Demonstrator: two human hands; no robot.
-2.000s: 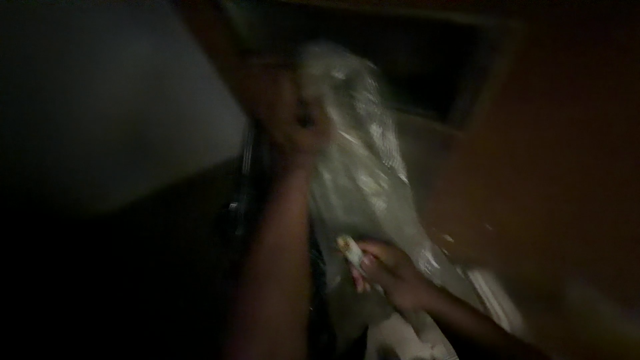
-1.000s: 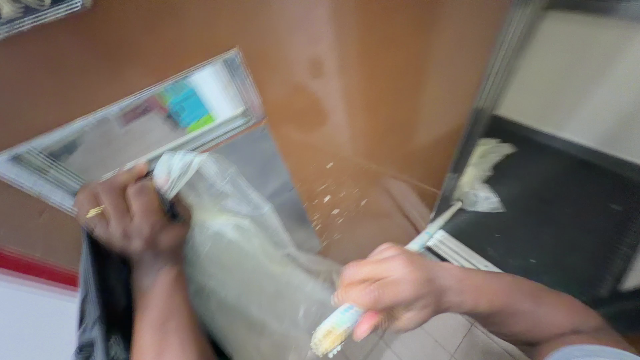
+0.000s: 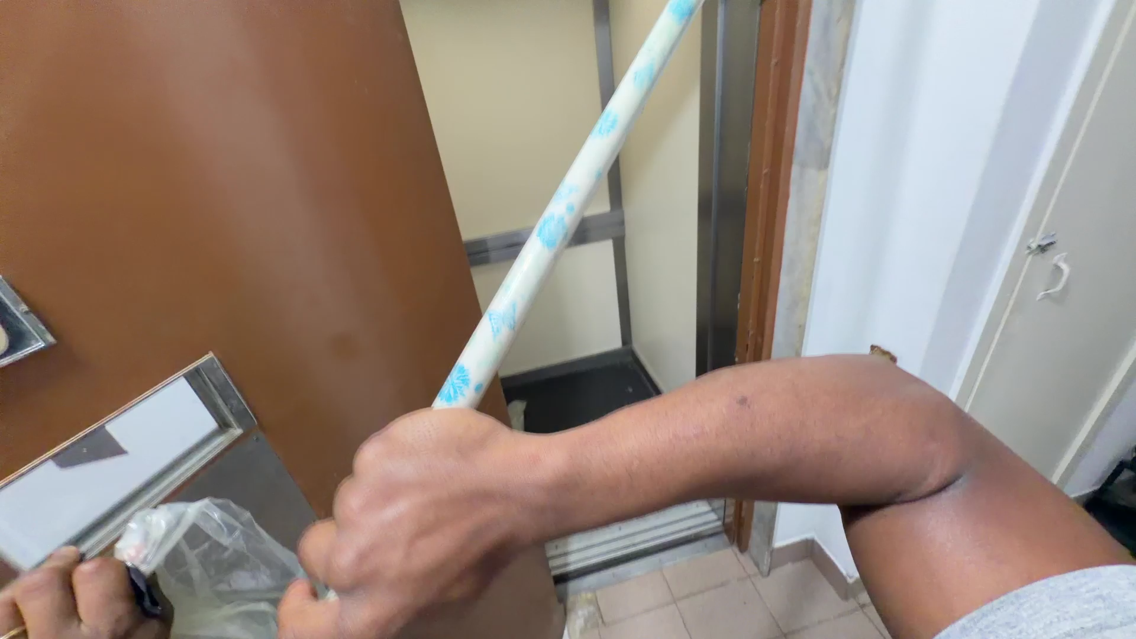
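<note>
My right hand (image 3: 426,524) is closed around a white pole with blue patterns (image 3: 550,231), which slants up to the top edge of the view. Its thumb and fingertips are close to a clear plastic bag (image 3: 226,568). At the lower left, my left hand (image 3: 84,595) grips the gathered top of that bag along with some black plastic. The lower parts of the bag and of my left hand are cut off by the frame.
A brown door (image 3: 266,177) with a metal-framed window stands open on the left. Beyond it is an elevator cabin with a dark floor (image 3: 577,390) and metal sill. Floor tiles (image 3: 692,603), a white wall and a pale cabinet door (image 3: 1056,293) with a handle lie to the right.
The view has shifted strongly. The dark scene is now lit. The pole in my right hand now points upward, and less of the bag shows than one second ago.
</note>
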